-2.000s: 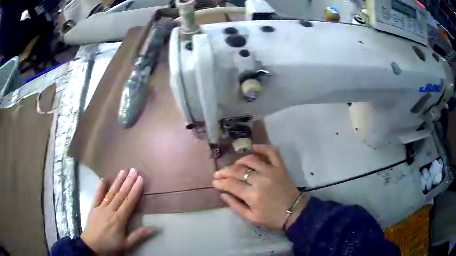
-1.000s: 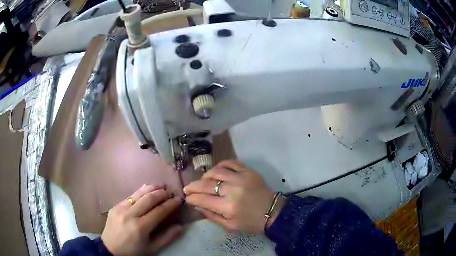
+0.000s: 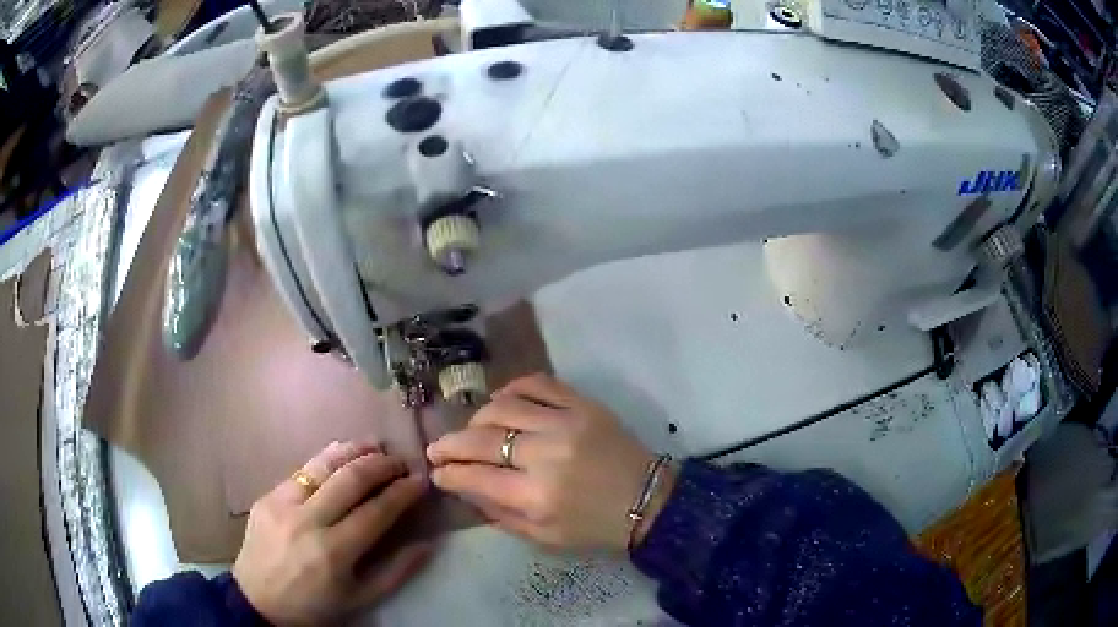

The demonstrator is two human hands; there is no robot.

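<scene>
A brown garment panel (image 3: 282, 392), pinkish under the lamp, lies under the sewing machine head. A narrow fold or seam (image 3: 423, 435) runs from the presser foot (image 3: 412, 387) toward me. My left hand (image 3: 325, 527) rests on the panel left of the seam, its bent fingertips at the seam. My right hand (image 3: 539, 465) lies right of the seam, with thumb and index fingertips at its edge, just in front of the foot. The fingertips of both hands nearly meet. Whether they pinch the cloth is hard to tell.
The white machine arm (image 3: 662, 159) crosses the view above my right hand. A plastic-wrapped lamp (image 3: 196, 276) hangs over the panel's left part. Silvery tape (image 3: 76, 404) edges the table at left. A side tray with white lumps (image 3: 1010, 394) and an orange-yellow surface (image 3: 981, 539) are at right.
My left hand has moved right from the panel's left edge to the seam beside my right hand, its fingers now bent. The view has shifted, so the machine sits further left.
</scene>
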